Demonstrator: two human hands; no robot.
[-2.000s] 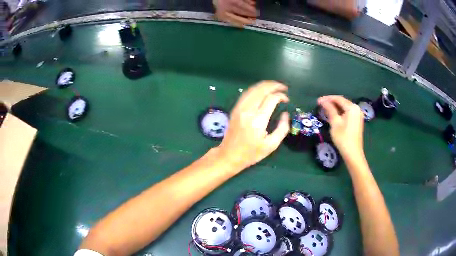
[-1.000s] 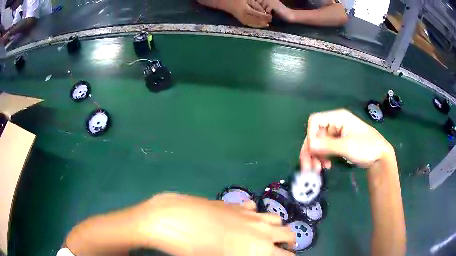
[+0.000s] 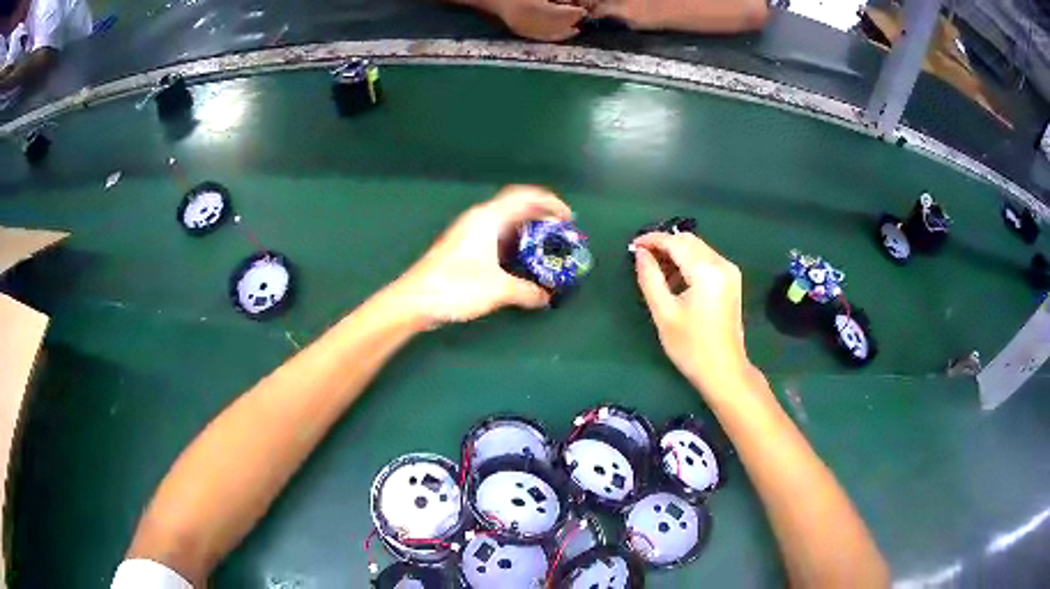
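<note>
My left hand [image 3: 489,259] is closed round a black housing, with its blue circuit board [image 3: 554,252] facing up and right. My right hand [image 3: 691,293] pinches a tiny white connector [image 3: 634,247] between thumb and fingertip. A dark round base cover [image 3: 668,228] shows just behind my right fingers, partly hidden by them; whether it hangs or lies there I cannot tell. Base covers [image 3: 518,499] with pale faces, black rims and red leads lie heaped on the green surface near me.
A housing with its board [image 3: 816,277] sits at right, wired to a cover [image 3: 852,335]. Another housing [image 3: 928,222] and cover stand farther right. Two covers [image 3: 263,284] lie at left. Housings [image 3: 356,88] stand by the far rail. A carton [image 3: 23,345] is at the left edge. Another person's hands [image 3: 553,16] are opposite.
My left hand has moved up from the heap and now holds a housing. My right hand has moved up and left with a connector. The dark housing at upper left is gone from its spot.
</note>
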